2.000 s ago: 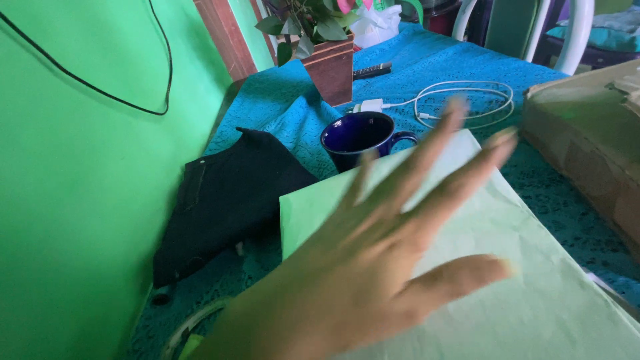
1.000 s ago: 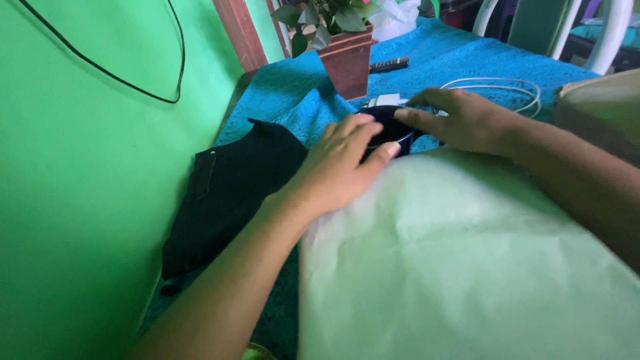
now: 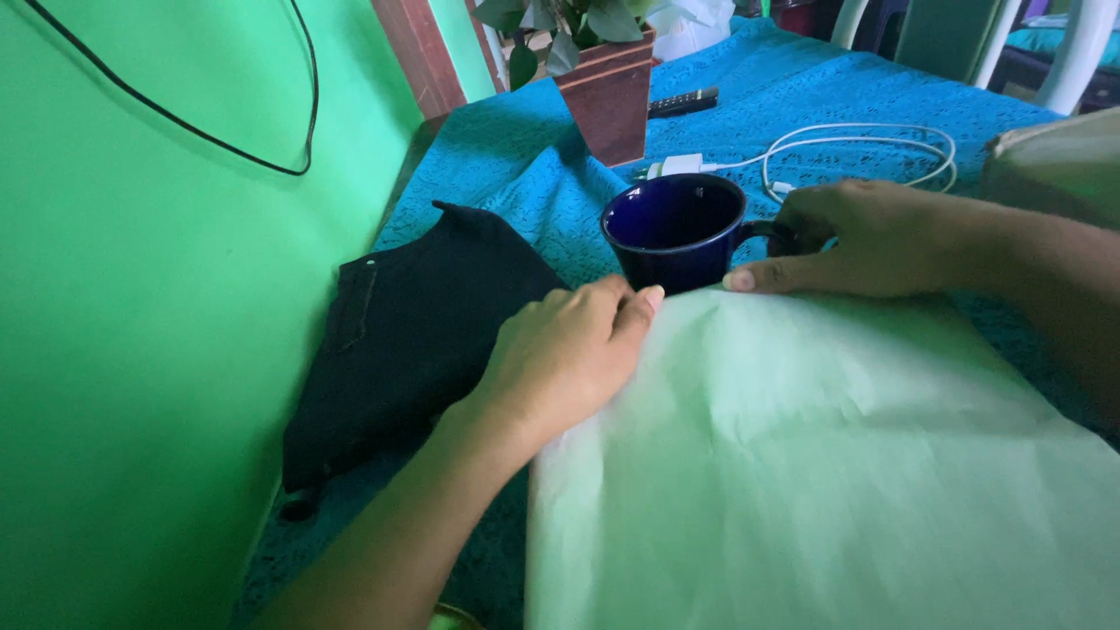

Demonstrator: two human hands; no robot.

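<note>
A glossy dark blue mug [image 3: 675, 229] stands upright on the blue lace tablecloth [image 3: 516, 131], its handle pointing right. In front of it lies a large creased sheet of pale paper [image 3: 840, 472]. My left hand [image 3: 577, 350] rests at the paper's far left corner, thumb and fingers close together at its edge; whether they pinch it is unclear. My right hand [image 3: 857, 236] is at the mug's handle, its thumb on the paper's far edge and its fingertips partly hidden behind the handle. Left of my left hand lies a folded dark garment [image 3: 420, 324].
Behind the mug are a white charger with its cable [image 3: 678, 166], a potted plant in a brown pot [image 3: 612, 105] and a black remote control [image 3: 687, 102]. A cardboard box [image 3: 1059, 166] is at the right. The green wall [image 3: 157, 332] borders the left side.
Both hands were over the mug a second ago; they have moved apart, and the mug is now plainly visible. Two seconds ago one spread hand was above the paper.
</note>
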